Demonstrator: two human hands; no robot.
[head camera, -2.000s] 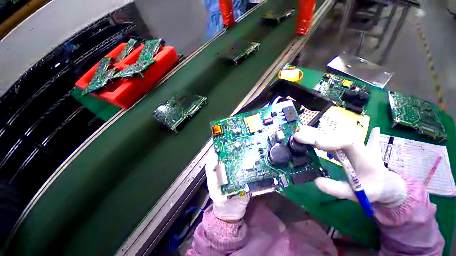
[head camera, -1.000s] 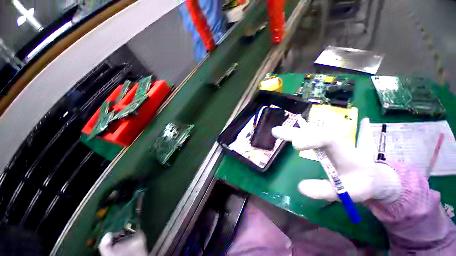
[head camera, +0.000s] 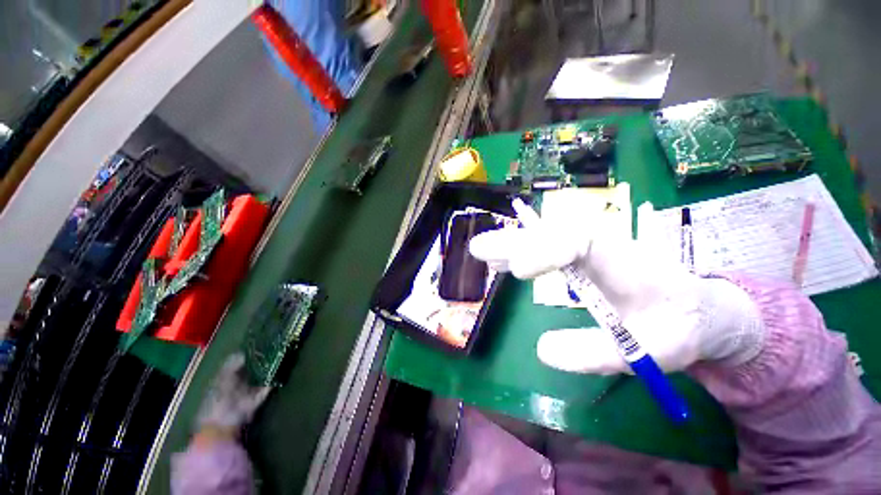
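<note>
My left hand (head camera: 232, 396), white-gloved and blurred, is over the conveyor belt at the lower left. Its fingers are at the near edge of a green circuit board (head camera: 281, 332) on the belt; whether they grip it I cannot tell. My right hand (head camera: 657, 305), also white-gloved, is over the green mat. It holds a white marker pen (head camera: 609, 314) with a blue end, between thumb side and palm, blue end toward the wrist. Its index finger and thumb are extended and hold no board.
The green conveyor belt (head camera: 324, 208) carries more boards. A red bin (head camera: 224, 266) with boards stands beyond it. On the mat are a black tray (head camera: 406, 261) with a dark phone-like object, a component-side board (head camera: 565, 155), flat boards (head camera: 724, 135), record sheets (head camera: 744, 232) and a yellow roll (head camera: 463, 164).
My left hand held a board, lowered it to the belt, and is now empty of that board and at another one. My right hand keeps the pen. The view has swung.
</note>
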